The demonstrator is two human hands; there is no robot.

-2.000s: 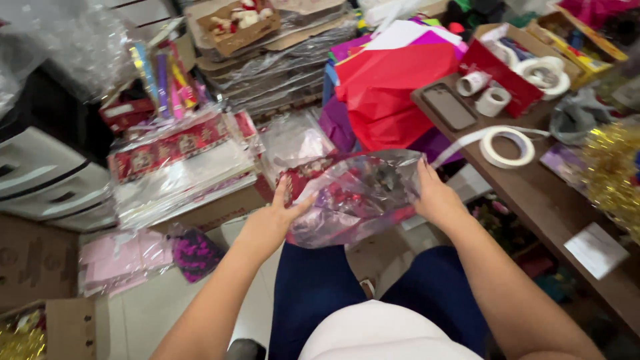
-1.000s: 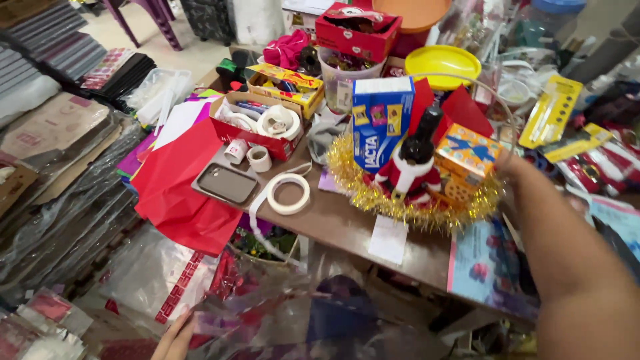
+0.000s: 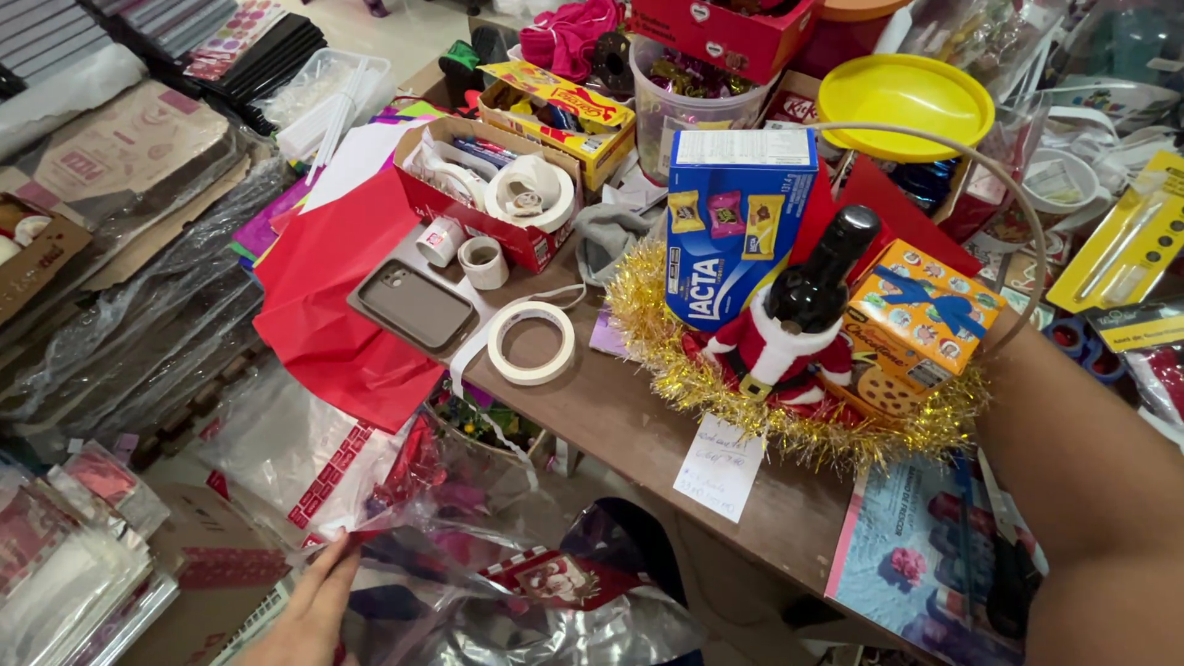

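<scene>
At the lower left, my left hand (image 3: 316, 592) grips the edge of a clear printed plastic bag (image 3: 555, 592), which spreads over my lap. My right forearm reaches up along the right side, and its hand is hidden behind the gift basket's gold tinsel rim (image 3: 684, 370) and arched handle; what its fingers do does not show. In the basket stand a blue Lacta chocolate box (image 3: 735, 231), a dark bottle (image 3: 819, 268) in a Santa outfit and an orange box (image 3: 916, 319) with a blue bow. A handwritten note (image 3: 720, 467) lies in front on the brown table.
A roll of tape (image 3: 530, 342), a phone case (image 3: 413, 303) and small rolls lie left of the basket. Behind are a red box (image 3: 546, 245) of tapes, a yellow box (image 3: 592, 139) and a yellow lid (image 3: 906, 104). Scissors (image 3: 1004, 499) lie at right; plastic packs (image 3: 74, 573) are stacked lower left.
The view has swung right to the table. Both hands held the bag up two seconds ago; my right hand has since left it and reached to the basket, while the bag has sunk low beside my left hand.
</scene>
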